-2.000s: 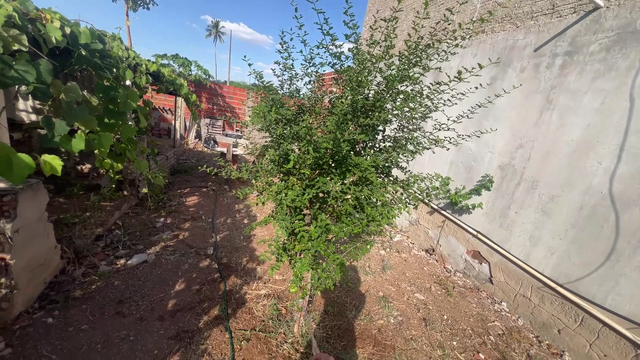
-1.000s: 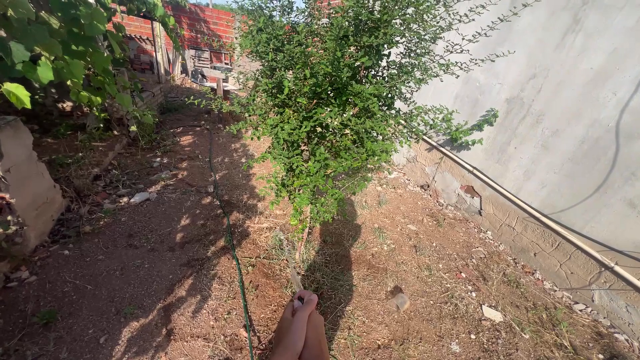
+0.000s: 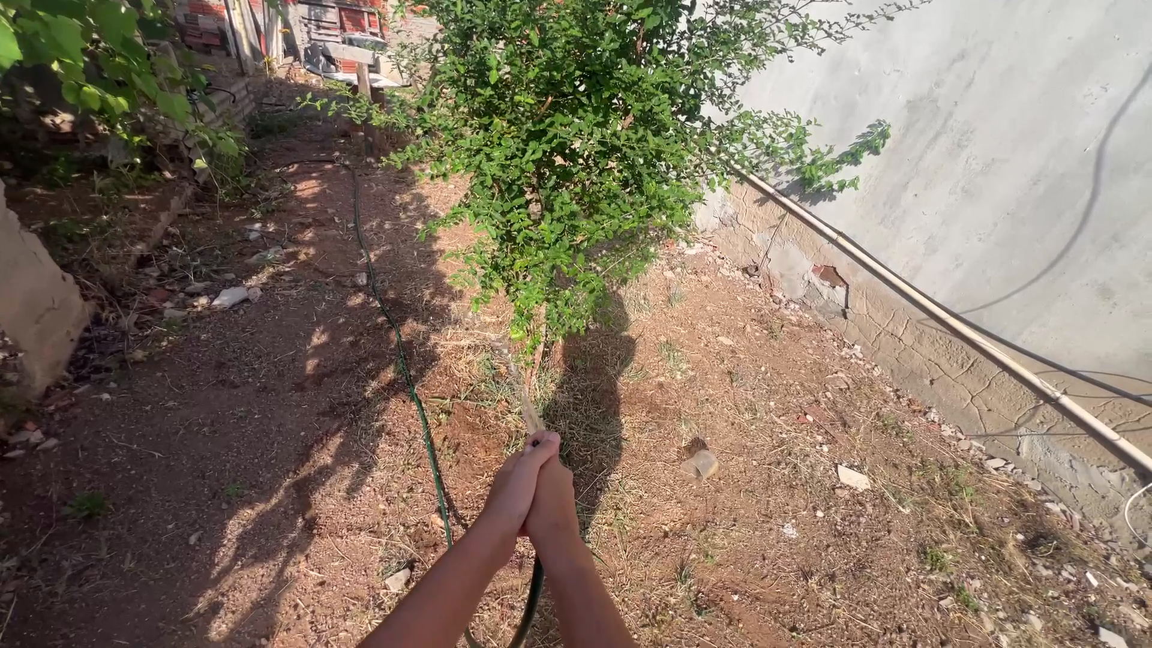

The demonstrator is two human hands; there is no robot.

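Note:
My left hand [image 3: 515, 486] and my right hand [image 3: 552, 499] are clasped together around the end of a dark green garden hose [image 3: 533, 598], at lower centre in the head view. Most of the hose end is hidden by my fingers. A spray of water [image 3: 531, 409] leaves it toward the base of a leafy green shrub [image 3: 576, 162], which stands just beyond my hands. Behind my wrists the hose hangs down to the bottom edge. More green hose [image 3: 409, 382] runs along the ground on the left, toward the back.
A grey plastered wall [image 3: 972, 180] with a pale pipe [image 3: 945, 319] along its foot borders the right side. Broken masonry [image 3: 36, 297] and vines [image 3: 99, 72] are at left. Stones and a pale chunk [image 3: 702, 463] lie on the dirt; a post [image 3: 364, 90] stands behind.
Two seconds ago no hands showed; one second ago they were at the bottom edge, and now they reach farther into view with the hose. The view has tilted down.

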